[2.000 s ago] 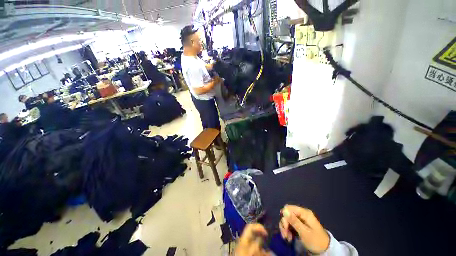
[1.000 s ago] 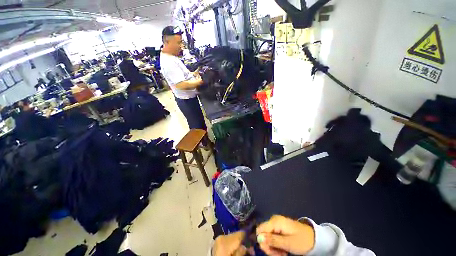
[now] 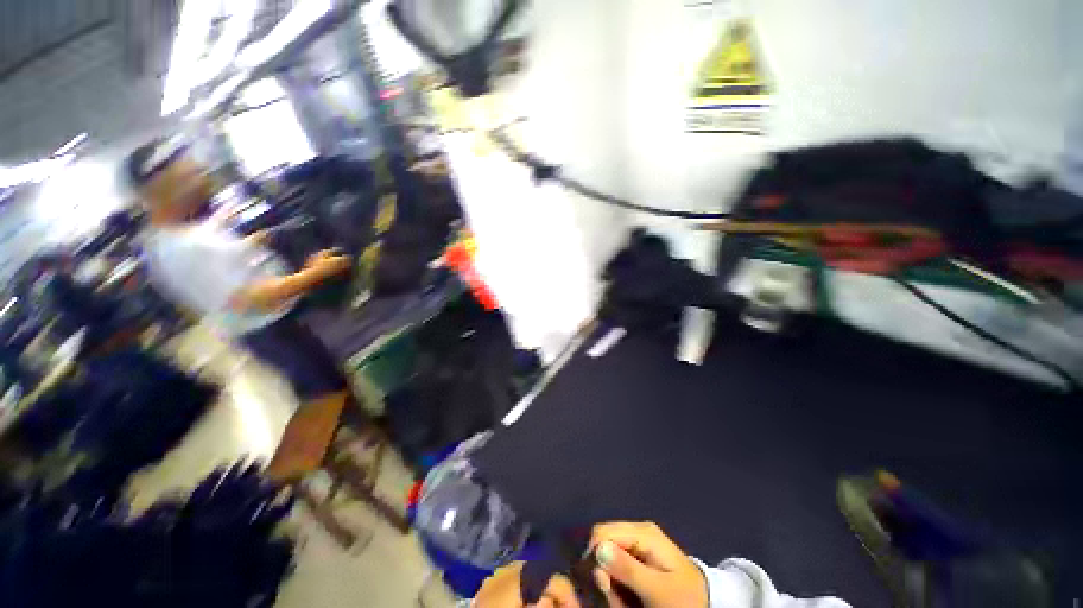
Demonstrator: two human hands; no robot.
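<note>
Both hands are at the bottom of the frame, close together at the table's near edge. My left hand (image 3: 511, 587) is cut off by the frame's lower edge and holds a small dark piece of cloth (image 3: 545, 568). My right hand (image 3: 647, 568), in a light grey sleeve, pinches the same dark cloth, thumb up. The steam iron (image 3: 920, 523) lies blurred at the right of the dark pressing table (image 3: 713, 439), its pointed soleplate edge facing left.
A plastic-wrapped bundle (image 3: 463, 511) is left of my hands. A wooden stool (image 3: 306, 437), a person in a white top (image 3: 214, 267) and dark cloth heaps stand left. White strips (image 3: 696, 335), a clear jar (image 3: 772, 292) and black garments (image 3: 651, 279) lie at the back.
The view has swung right, bringing the iron and more of the back shelf into the frame and blurring it. The hands stay together on the dark cloth.
</note>
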